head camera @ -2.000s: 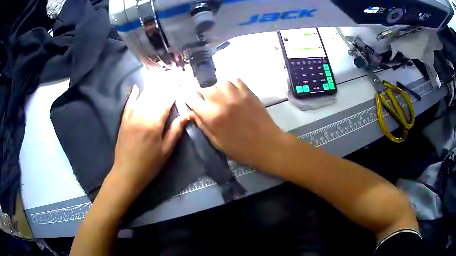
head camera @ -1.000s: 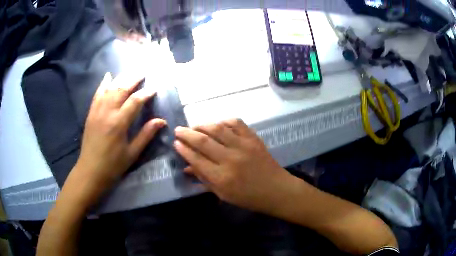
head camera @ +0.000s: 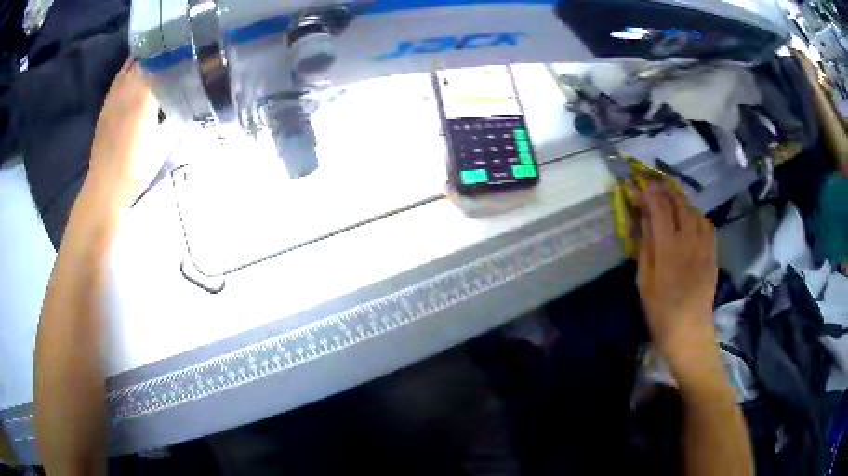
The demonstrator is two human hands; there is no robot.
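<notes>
My right hand (head camera: 677, 251) is on the yellow looped handles of the scissors (head camera: 621, 209) near the table's front edge; the hand covers much of them, so the grip cannot be told. My left hand (head camera: 128, 121) reaches behind the left end of the machine head, washed out by glare, its fingers hidden. Dark cloth (head camera: 58, 112) lies at the upper left beside the left hand; whether the hand holds it cannot be told.
The white sewing machine head (head camera: 372, 46) spans the top. A smartphone (head camera: 488, 139) with a keypad lies right of the needle area. Pale and grey scraps (head camera: 711, 93) lie beyond the scissors. Cut pieces (head camera: 781, 325) are heaped lower right. Another person's arm (head camera: 826, 112) shows at the right edge.
The dark cloth is gone from the front of the table. My left hand has moved up behind the machine head. My right hand has moved right, from the cloth to the scissors.
</notes>
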